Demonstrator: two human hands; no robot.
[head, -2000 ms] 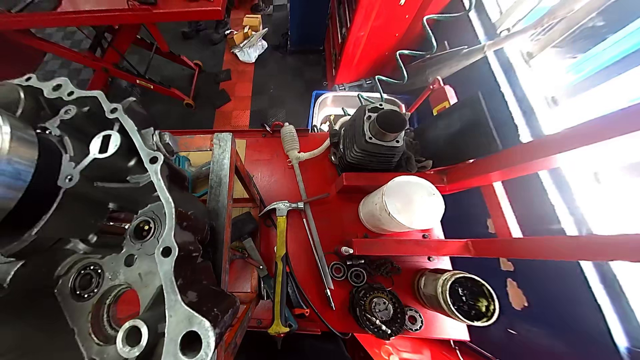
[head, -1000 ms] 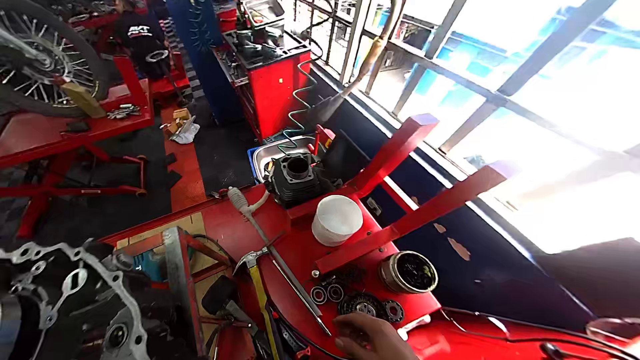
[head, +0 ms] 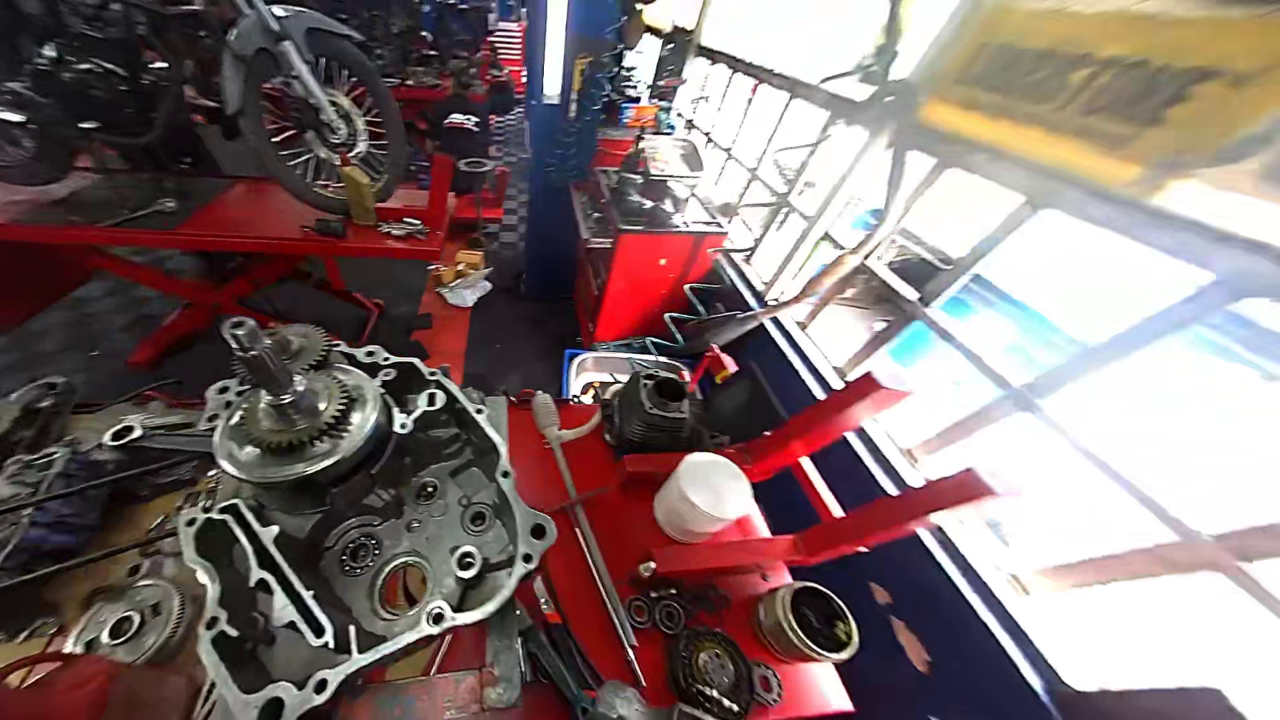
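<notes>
Neither of my hands shows in the head view now. An open engine crankcase half [head: 510, 500] lies at the left centre, with a crankshaft and its gears [head: 295, 405] standing upright in it. Right of it on the red bench are a long metal rod tool with a ribbed handle [head: 590, 540], a finned engine cylinder [head: 655, 415] and a white plastic container [head: 703, 497]. Small ball bearings [head: 670, 614], a round clutch-like part [head: 712, 668] and an open can with dark contents [head: 808, 622] sit nearer the front. Pliers-like tools partly show at the bottom edge.
Red metal arms [head: 880, 515] stick out over the bench's right side, beside a windowed wall. A blue-rimmed tray [head: 575, 375] stands behind the cylinder. Farther back are a red tool cabinet [head: 650, 285], a motorcycle wheel [head: 325, 120] on a red lift and a person [head: 462, 125].
The hand seen near the bearings one second ago is out of view. The view has swung left and up, showing more of the crankcase and the workshop behind. The claw hammer is no longer clearly visible.
</notes>
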